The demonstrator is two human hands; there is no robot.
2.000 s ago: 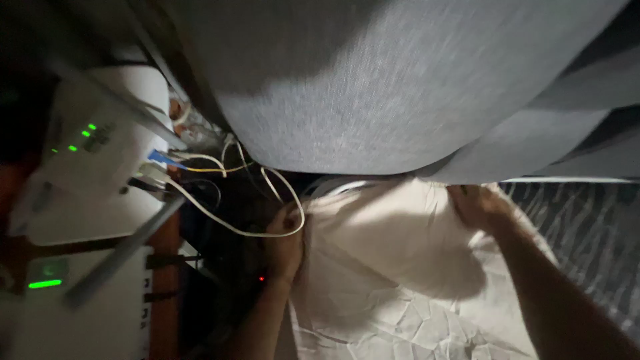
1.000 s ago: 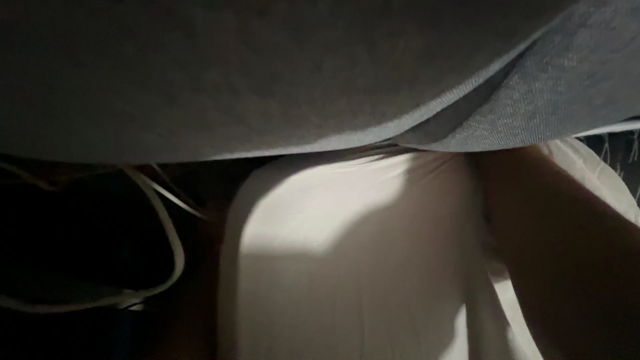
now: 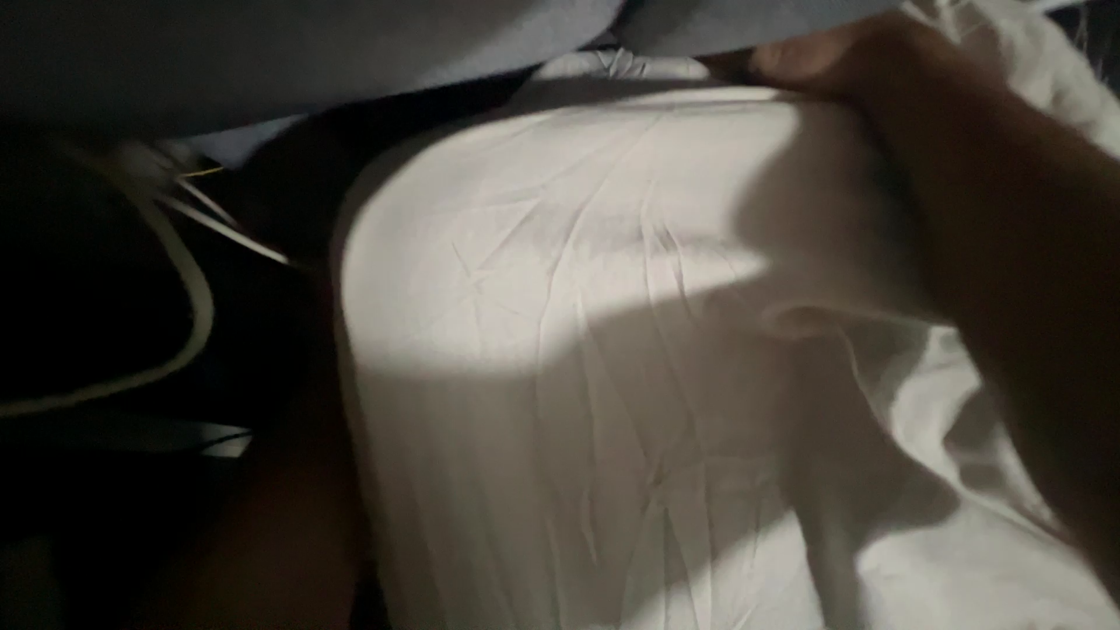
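A wrinkled white cloth [image 3: 542, 289] fills the middle of the view, drawn over something with a rounded corner at its upper left. My right hand [image 3: 814, 61] lies at the far edge of this cloth, at the upper right, with its fingers partly hidden under grey fabric; whether it grips the cloth cannot be told. Loose folds of the cloth hang beside my right forearm. My left forearm shows only as a dim, blurred shape at the lower left, and my left hand is lost in the dark along the cloth's left side.
Grey fabric [image 3: 350, 52] hangs low across the top. At the left a pale cable [image 3: 203, 306] curves through the dark, with thinner wires [image 3: 232, 229] close by. A flat pale edge [image 3: 227, 442] shows below the cable.
The view has come much closer to the cloth, and the routers with green lights have left it. The cloth's left corner, loose and crumpled two seconds ago, now looks smoother and rounded.
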